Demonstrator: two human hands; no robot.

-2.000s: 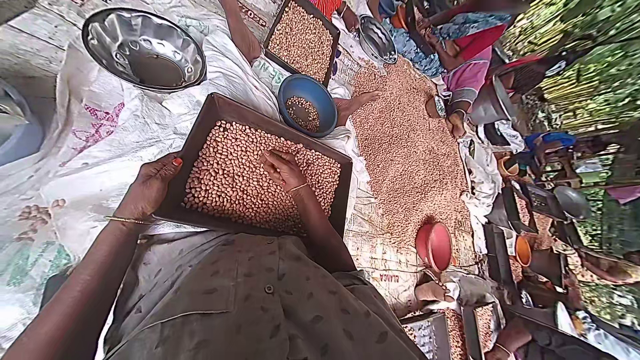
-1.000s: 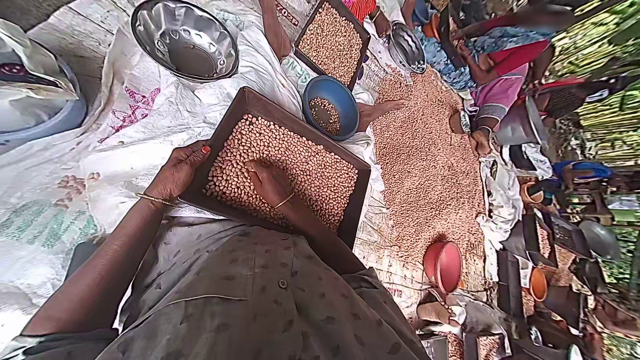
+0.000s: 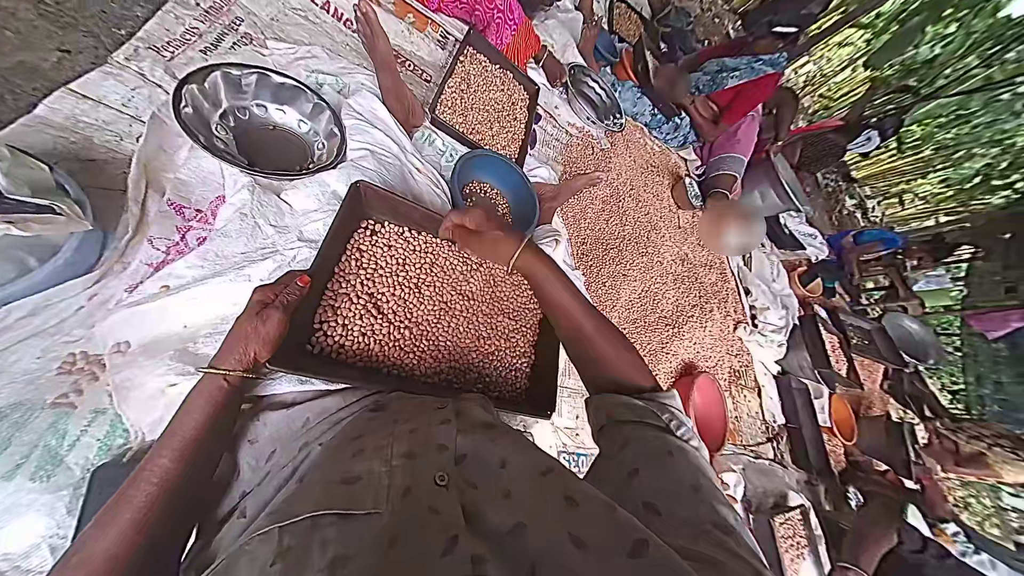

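Observation:
A dark rectangular tray (image 3: 338, 232) filled with shelled nuts or beans (image 3: 424, 312) lies at my lap. My left hand (image 3: 268, 320) grips its left edge, thumb on the rim. My right hand (image 3: 482, 232) is over the tray's far edge, beside a blue bowl (image 3: 512, 172) that holds a small amount of the same kind of pieces. Its fingers are bent together and blurred; whether anything is in them does not show.
An empty metal basin (image 3: 260, 120) sits on white woven sacks (image 3: 192, 320). Another filled tray (image 3: 484, 100) is beyond the blue bowl. A large spread of nuts or beans (image 3: 656, 256) and a red bowl (image 3: 704, 412) are at right. Several people sit around, one person's foot (image 3: 572, 192) near the bowl.
My right hand has moved from over the pieces in the tray to the far edge near the blue bowl. My left hand has stayed on the tray's edge.

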